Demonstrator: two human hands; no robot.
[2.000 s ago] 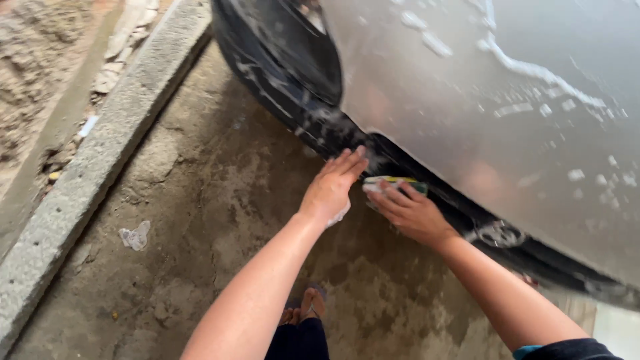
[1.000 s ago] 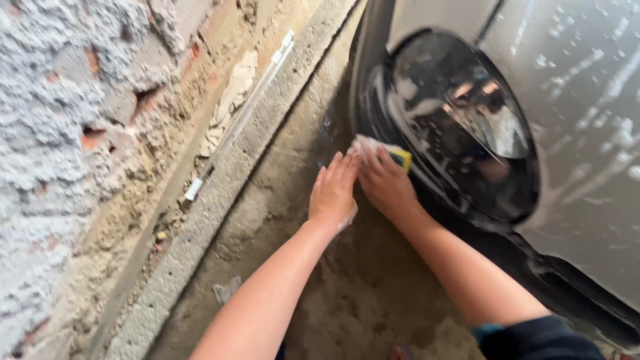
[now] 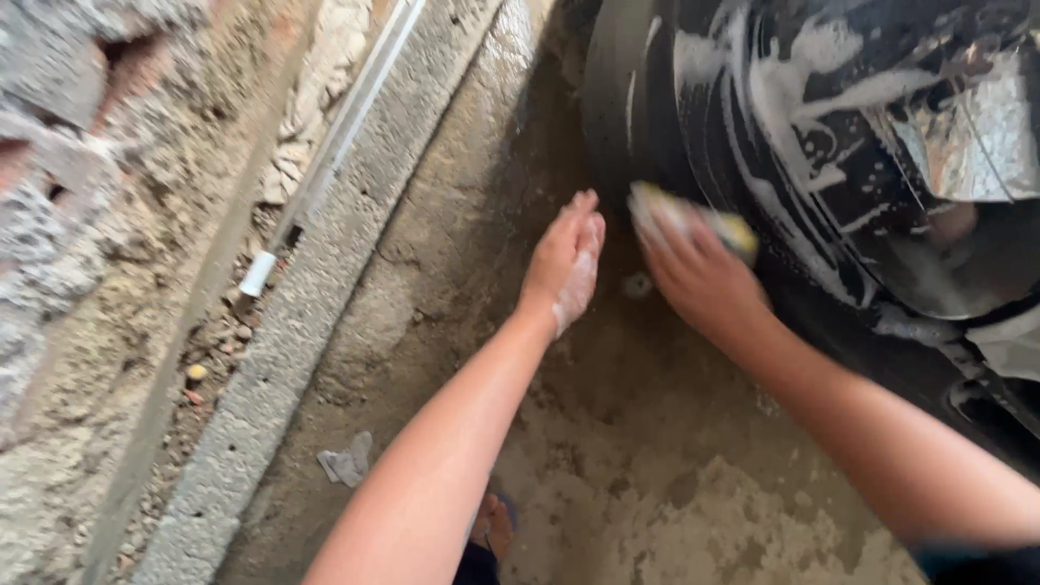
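Observation:
A soapy yellow sponge [image 3: 738, 233] is under the fingers of my right hand [image 3: 699, 268], pressed along the black lower bumper [image 3: 650, 106] of a car; motion blurs it. My left hand [image 3: 566, 260], with suds on its palm side, hangs over the ground to the left of the car, its fingers loosely together and nothing seen in it. White foam streaks cover the black trim around the car's headlight [image 3: 959, 162]. The inside of my left palm is partly hidden.
A long concrete curb [image 3: 325, 268] runs diagonally at the left, beside a rough brick and mortar wall [image 3: 89, 162]. A white plastic piece [image 3: 257, 274] lies in the rubble between them. A crumpled white scrap [image 3: 347, 460] rests on the wet concrete floor [image 3: 617, 455]. My foot shows below.
The view has swung from the car's front toward its corner and the wall. My hands, close together one second ago, are now apart. The headlight trim carries more visible foam.

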